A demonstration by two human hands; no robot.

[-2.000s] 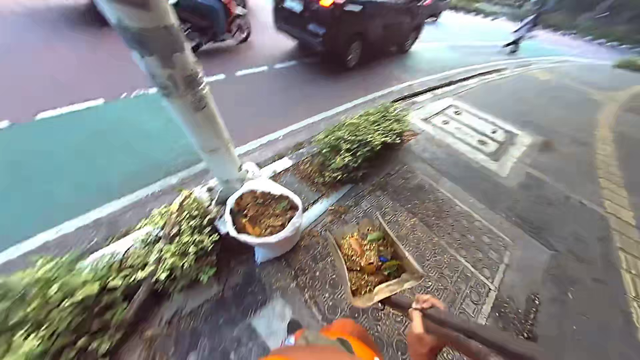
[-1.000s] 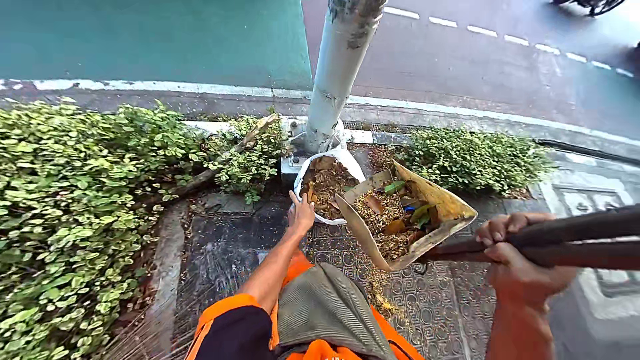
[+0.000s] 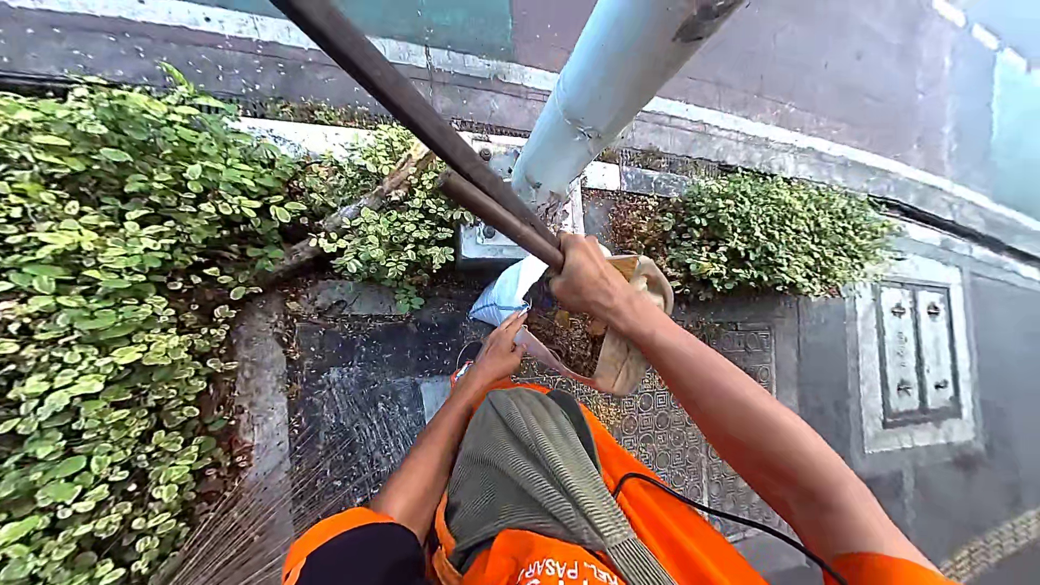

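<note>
My right hand is closed around two dark poles, which slant up to the left in front of the white post. Beneath that hand a tan dustpan-like scoop is tipped against the white sack, with dry leaves and debris at its mouth. The sack's opening is partly hidden by my right hand and the scoop. My left hand touches the near rim of the sack with its fingertips. Thin broom bristles show at the lower left, beside my left arm.
The white metal post rises from a bolted base just beyond the sack. Leafy shrubs fill the left, with a cut branch among them. Another shrub grows to the right, near a metal cover. A road lies past the kerb.
The scoop has gone from beside the sack to tipped over against it. My right hand has swung the poles from the right to upright across the post. My left hand stays at the sack's rim.
</note>
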